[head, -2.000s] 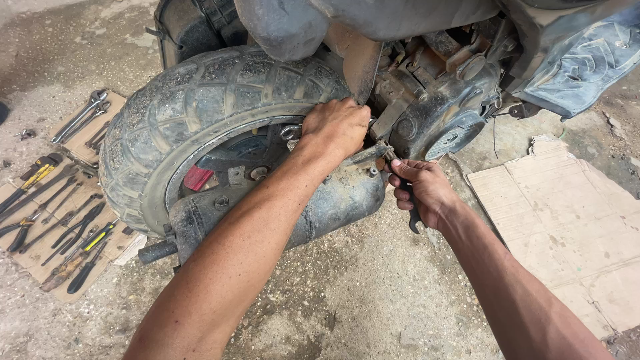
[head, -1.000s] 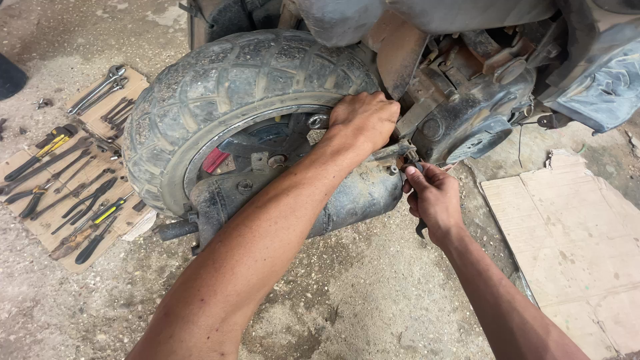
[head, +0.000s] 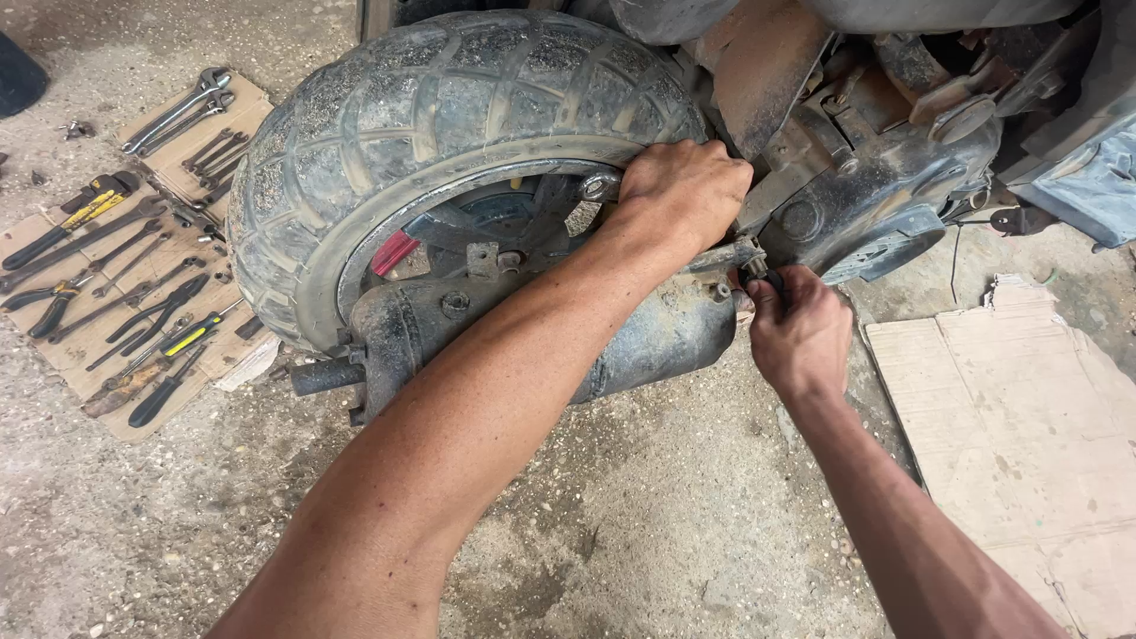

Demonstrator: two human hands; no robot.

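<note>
My left hand point(head: 683, 195) is closed at the inner side of the scooter's rear wheel, near the rim. A wrench's ring end point(head: 599, 186) sticks out from the fist; the rest is hidden. Below and to the right, my right hand point(head: 801, 333) grips a dark tool point(head: 768, 282), mostly covered by the fingers, at a bolt and bracket point(head: 750, 257) by the front end of the muffler point(head: 661, 333). The muddy rear tyre point(head: 479, 89) stands behind the muffler, and my left forearm crosses over both. The engine casing point(head: 825, 213) is just beyond my right hand.
Wrenches point(head: 177, 111), pliers point(head: 160, 311) and screwdrivers point(head: 169, 386) lie on cardboard point(head: 53, 355) at the left. A flat cardboard sheet point(head: 1021, 444) lies at the right on the concrete floor. A dark container point(head: 18, 75) stands at the upper left edge.
Both hands have stayed at about the same places on the scooter. Less of the dark tool shows below my right hand than before. The view has shifted somewhat.
</note>
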